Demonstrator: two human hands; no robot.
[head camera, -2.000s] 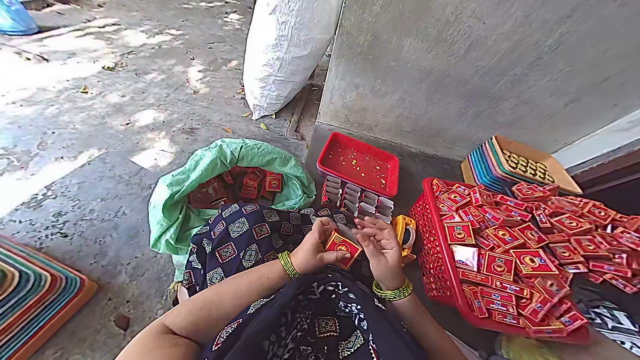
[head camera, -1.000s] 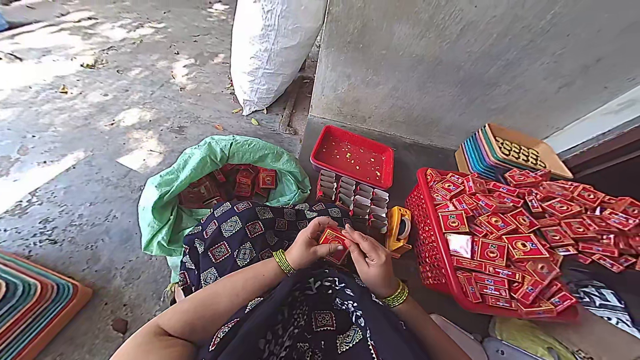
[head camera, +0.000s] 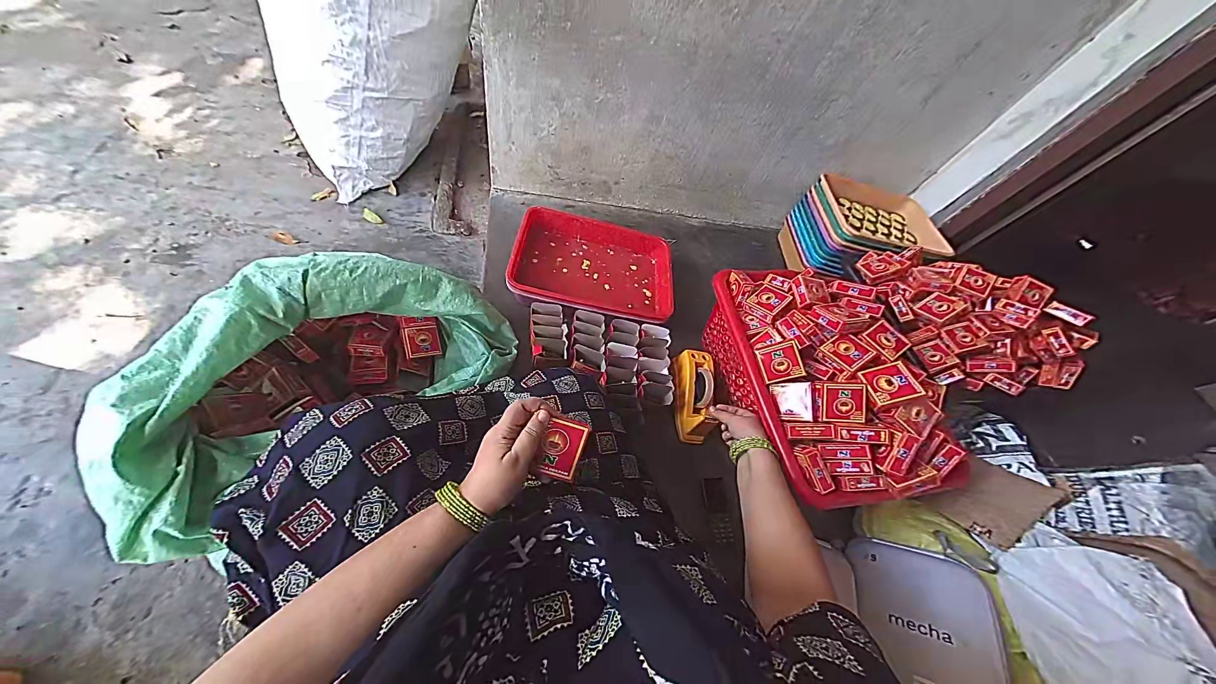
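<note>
My left hand (head camera: 510, 454) grips a small red printed cardboard box (head camera: 562, 448) by its left edge, above my patterned dark blue cloth. My right hand (head camera: 735, 425) is at the yellow tape dispenser (head camera: 696, 394), its fingers at the dispenser's right side; whether they pinch a piece of tape cannot be made out. Rows of small cardboard boxes with their ends up (head camera: 622, 350) stand left of the dispenser. Close by on the right, a red plastic basket (head camera: 724, 347) is heaped with red boxes. A green woven sack (head camera: 190, 380) at the left holds more red boxes.
A shallow red tray (head camera: 589, 266) with yellow bits lies by the wall. Stacked trays (head camera: 807, 233), the top one holding small round items, stand behind the basket. More red boxes (head camera: 997, 328) are piled to its right. A white sack (head camera: 366, 85) stands at the back.
Both hands were together at the red box; my right hand has let go of it and moved right to the tape dispenser. My left hand still holds the box. The view has shifted.
</note>
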